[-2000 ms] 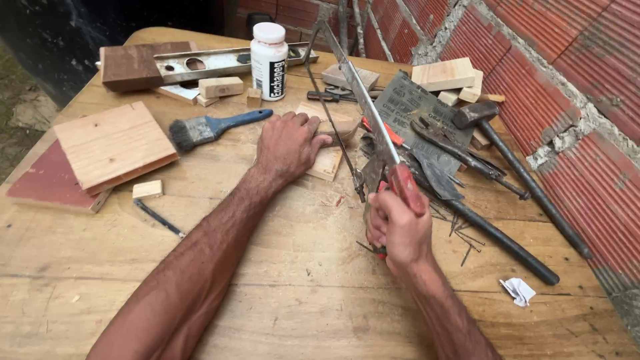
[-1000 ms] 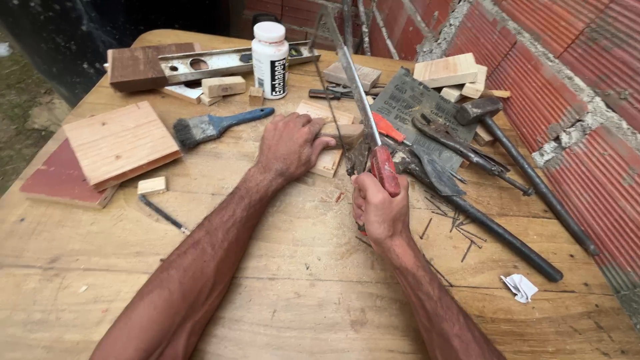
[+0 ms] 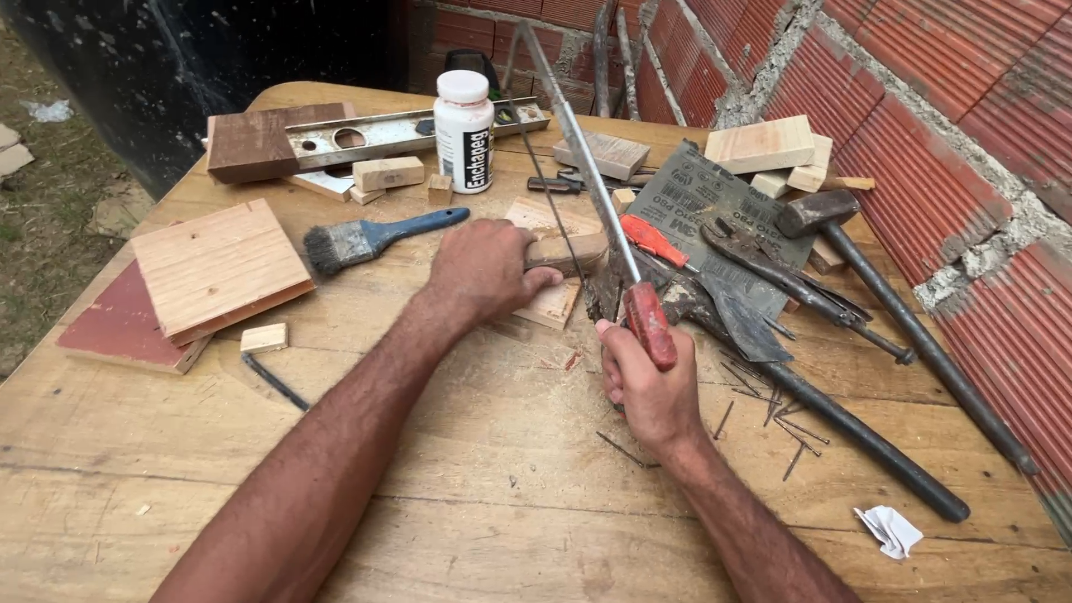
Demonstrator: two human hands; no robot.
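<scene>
My right hand (image 3: 651, 381) grips the red handle of a hacksaw (image 3: 578, 138), whose frame slants up and away over the table. The saw's thin blade crosses a small wooden block (image 3: 568, 253) near the block's right part. My left hand (image 3: 490, 264) holds that block down from its left side, thumb at the near edge. Under the block lies a flat pale board (image 3: 548, 306) with sawdust on it. Whether the blade has cut into the block cannot be told.
A paintbrush (image 3: 381, 234), a white glue bottle (image 3: 463, 134) and a spirit level (image 3: 377, 138) lie beyond my left hand. On the right are an orange-handled screwdriver (image 3: 653, 240), sandpaper (image 3: 712, 209), pliers (image 3: 770, 268), a hammer (image 3: 888, 285), a dark metal bar (image 3: 863, 452) and loose nails (image 3: 787, 431).
My right hand and the hacksaw have shifted back and forth a little along the blade's line. The left hand stays on the block.
</scene>
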